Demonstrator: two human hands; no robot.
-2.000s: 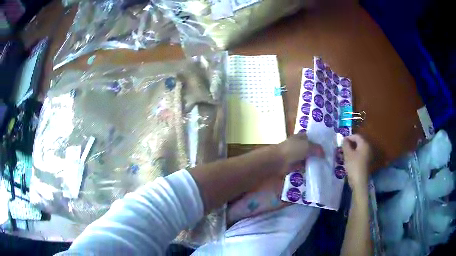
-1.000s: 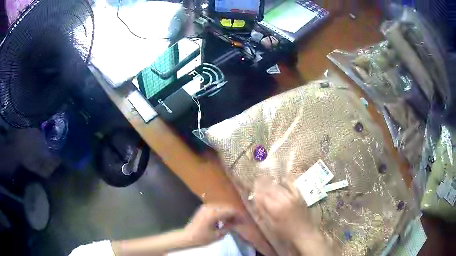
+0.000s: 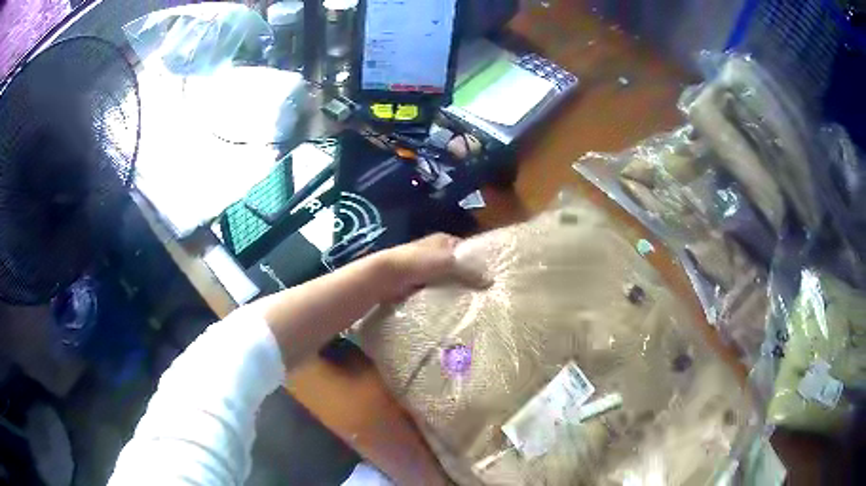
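Observation:
A clear polybag with a beige knitted garment inside (image 3: 560,313) lies on the brown table in front of me. A purple round sticker (image 3: 457,360) is on its left part. White hang tags (image 3: 548,410) show near its lower middle, and dark buttons show along the right side. My left hand (image 3: 432,268) reaches in from the lower left in a white sleeve and pinches the bag near its upper left edge, with creases spreading from the fingers. My right hand is not in view.
More bagged beige garments (image 3: 655,180) lie at the right, with a yellow-green bagged one (image 3: 815,365) below. A screen on a stand (image 3: 406,57), a green-gridded black box (image 3: 261,214) and a notebook (image 3: 517,95) stand behind. A fan (image 3: 62,171) is at the left.
The view has turned from the sticker sheets to the bagged garment. My left hand has moved up and forward onto the bag and taken hold; my right hand has left the picture.

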